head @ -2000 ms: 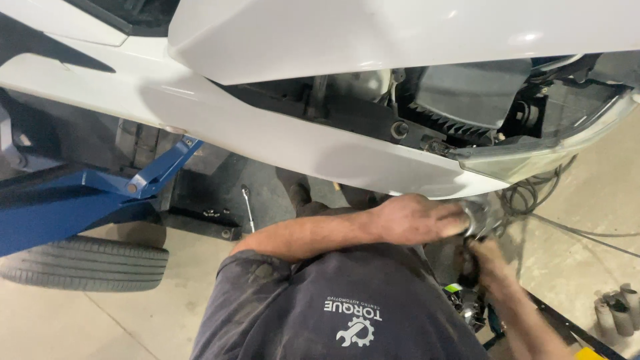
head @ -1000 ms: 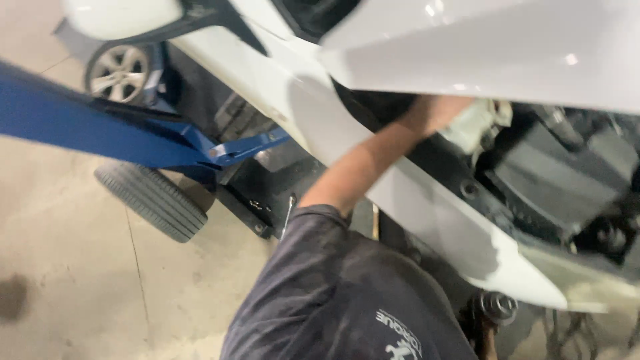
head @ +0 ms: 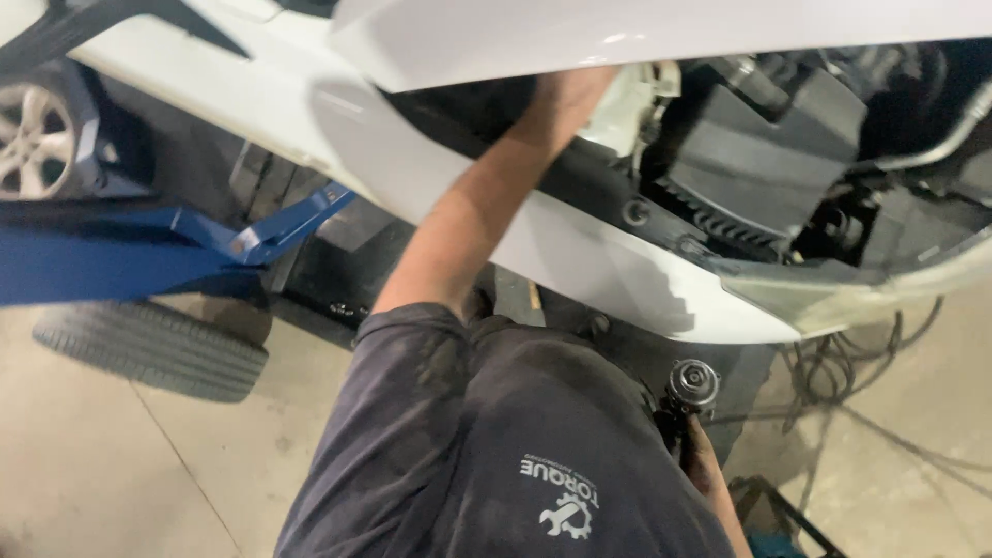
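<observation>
My left hand (head: 581, 87) reaches under the edge of the raised white hood (head: 480, 46) into the engine bay. It is beside a whitish plastic reservoir (head: 624, 116); its fingers are mostly hidden, so I cannot tell whether they grip anything. Low at the right, by my side, my right hand (head: 697, 457) holds a round metal car part (head: 694, 384) with a ringed face, a central hub and small ears at its rim. Between the two hands lies the white front fender (head: 612, 271). Right of the reservoir sits a black plastic engine-bay box (head: 767, 155).
A blue lift arm (head: 116, 256) extends from the left beneath the car. Near it are a loose tire (head: 155, 349) and an alloy wheel (head: 35, 143). Black cables or hoses (head: 833, 372) coil on the concrete floor below the front bumper. A dark frame (head: 783, 511) stands at lower right.
Two seconds ago both hands were together at the metal part below the fender. My left hand has since moved into the engine bay, while my right hand keeps the part low.
</observation>
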